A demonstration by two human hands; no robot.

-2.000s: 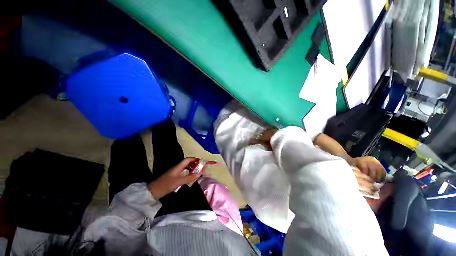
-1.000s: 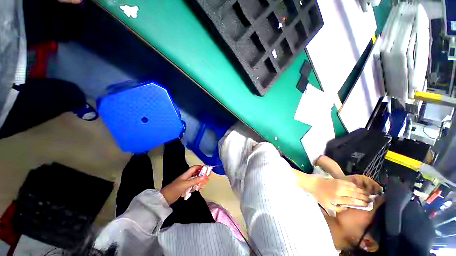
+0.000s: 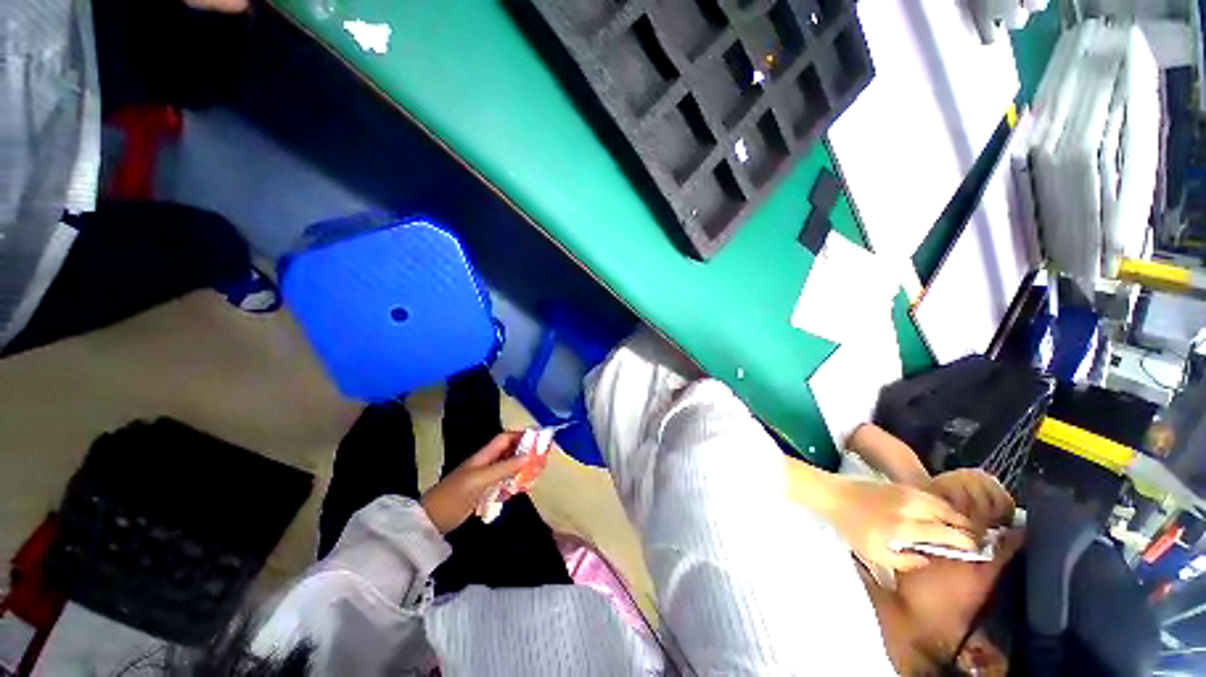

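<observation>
Neither of my hands can be made out as my own. A black parts tray [image 3: 708, 146] with square pockets lies on the green-matted bench [image 3: 569, 185]; a few small white bits and an orange speck are in or on it. Two small black pads [image 3: 820, 209] and white paper [image 3: 846, 294] lie beside it. At the right, another person in a white striped sleeve [image 3: 714, 516] holds a folded white wipe [image 3: 946, 549] to the face. Lower left, a hand [image 3: 466, 487], seemingly another person's, holds a small red-and-white packet [image 3: 519, 474].
A blue stool [image 3: 390, 311] stands beside the bench. A black crate-like object [image 3: 172, 522] is on the floor at lower left. White bench sheets [image 3: 919, 126], stacked pale trays [image 3: 1091, 152], a black bag-like object [image 3: 965, 403] and yellow-wrapped posts [image 3: 1087, 443] are at the right.
The view has shifted, showing more of the black tray and a person at the far left. The person at the right has brought the wipe up to the face. The packet stays held.
</observation>
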